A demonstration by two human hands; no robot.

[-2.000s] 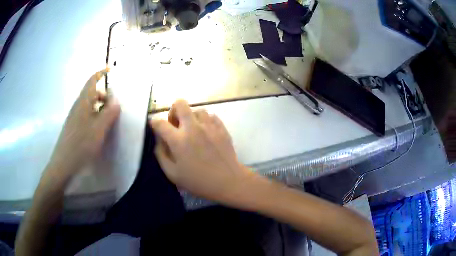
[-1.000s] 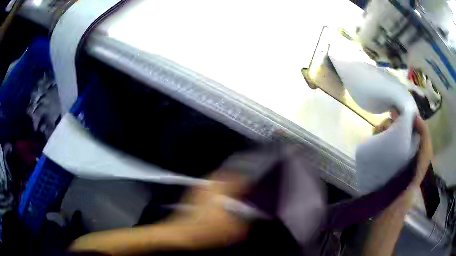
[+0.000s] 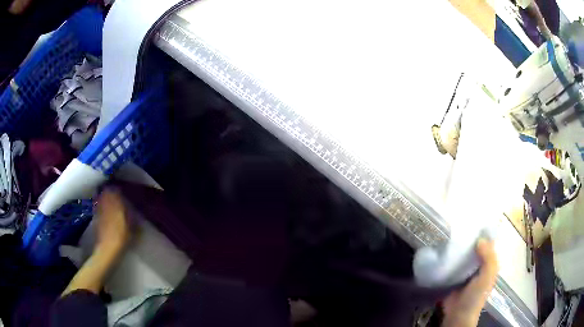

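Observation:
A long strip, pale on one face and dark on the other, lies with its pale part [image 3: 477, 172] on the table near the needle plate. My right hand [image 3: 477, 281] grips it at the table's front edge, where it bunches. Its dark part runs down toward my lap. My left hand [image 3: 114, 223] is low at the left, slightly blurred, at dark fabric [image 3: 160, 211] beside the blue basket; its fingertips are partly hidden, so its hold is unclear. A white strip end [image 3: 72, 185] lies over the basket's rim just beyond it.
The sewing machine head [image 3: 541, 83] stands at the upper right. Dark scraps [image 3: 544, 197] and snips [image 3: 529, 239] lie beyond my right hand. A ruler strip [image 3: 307, 131] runs along the table edge. Another pale strip [image 3: 121, 57] hangs over the left corner. Blue baskets [image 3: 118, 144] hold folded grey pieces [image 3: 80, 102].
My left hand has moved left to the basket from in front of my lap. My right hand has moved down to the table's front edge with the strip. The view has shifted left.

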